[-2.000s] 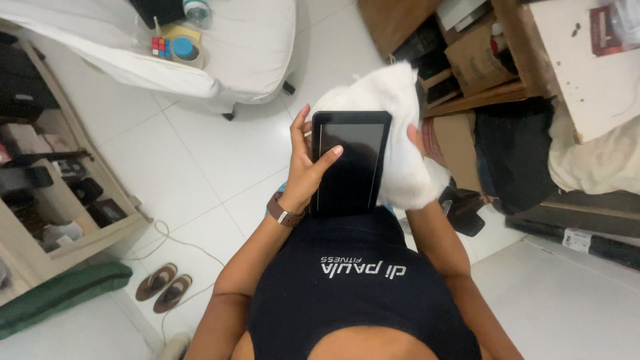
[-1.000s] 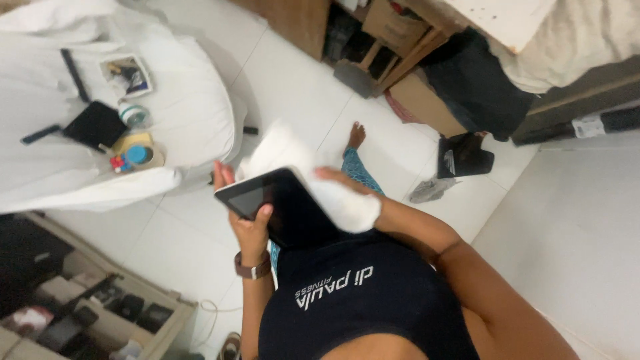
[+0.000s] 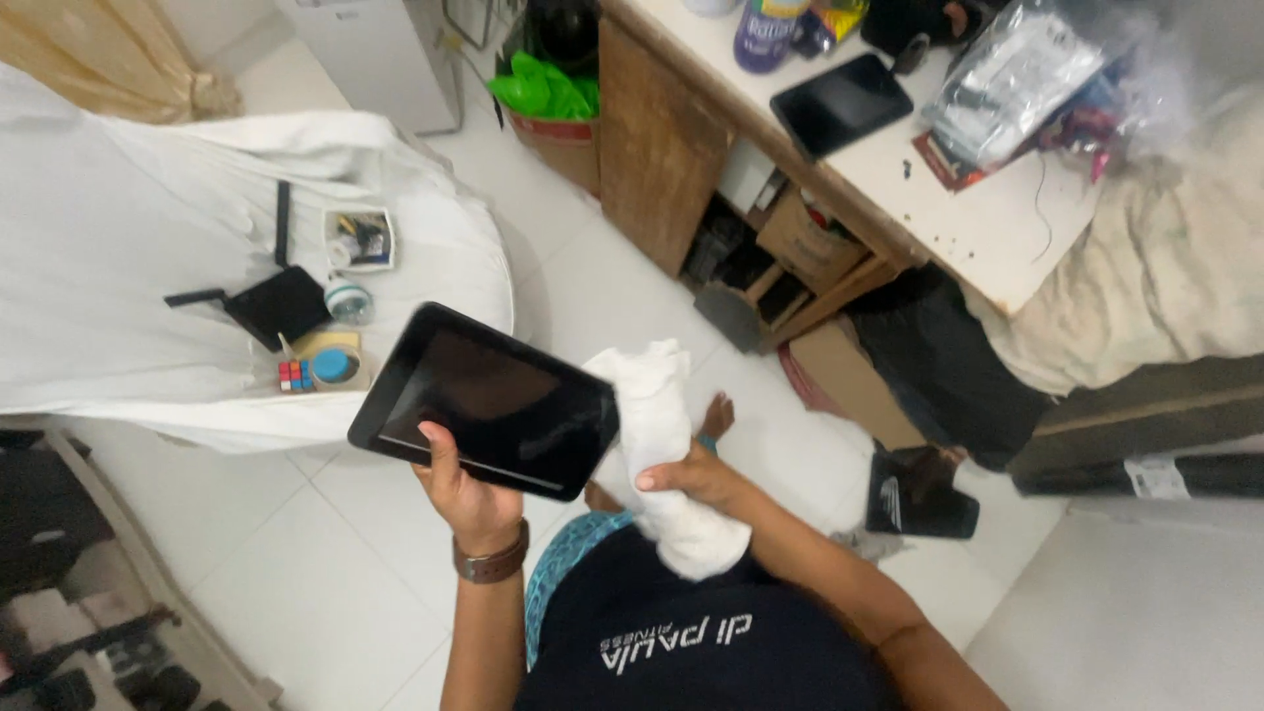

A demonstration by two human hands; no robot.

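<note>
A black tablet (image 3: 494,395) with a dark, glossy screen lies tilted in my left hand (image 3: 472,494). The thumb rests on the screen's lower left part and the fingers are hidden behind the tablet. My right hand (image 3: 696,479) grips a bunched white cloth (image 3: 657,415), thumb on top. The cloth hangs just right of the tablet, its upper edge close to the tablet's right side; whether they touch I cannot tell.
At left, a white-draped surface (image 3: 434,227) bears a black router (image 3: 279,306), a small puzzle cube (image 3: 294,375) and a white tray (image 3: 358,239). A wooden desk (image 3: 968,232) at upper right holds another dark tablet (image 3: 841,104) and plastic packaging (image 3: 1017,89). A black bag (image 3: 923,494) lies on the floor.
The view has swung toward the desk. The cloth was behind the tablet two seconds ago; now it is bunched in my right hand beside the tablet, which my left hand still holds.
</note>
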